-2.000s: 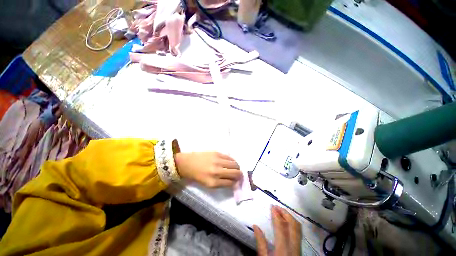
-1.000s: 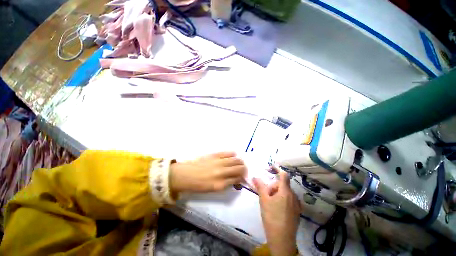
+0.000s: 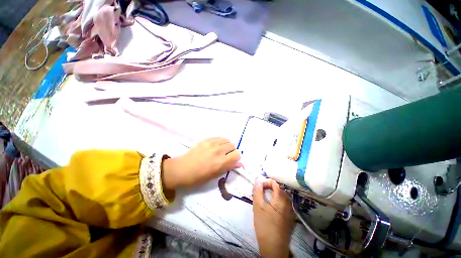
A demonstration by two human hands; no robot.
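A narrow pink fabric strip (image 3: 160, 122) runs from the middle of the white table to my left hand, and a short length shows between my hands by the needle area. My left hand (image 3: 204, 161) pinches the strip left of the sewing head. My right hand (image 3: 273, 211) is just in front of the sewing machine head (image 3: 323, 146), its thumb and finger together at the strip's near end. The needle and presser foot are hidden by the head and fingers.
A pile of pink strips (image 3: 103, 30) lies at the far left, with loose strips (image 3: 136, 70) nearer. Thin dark strips (image 3: 177, 95) lie mid-table. A purple-grey cloth (image 3: 222, 22) is beyond. A green cylinder (image 3: 404, 131) extends over the machine. A white cable (image 3: 36, 50) lies on brown wood.
My right hand has come up from the table edge to the strip beside my left hand. The strip now stretches out leftward across the table. The view has shifted, moving the pile left.
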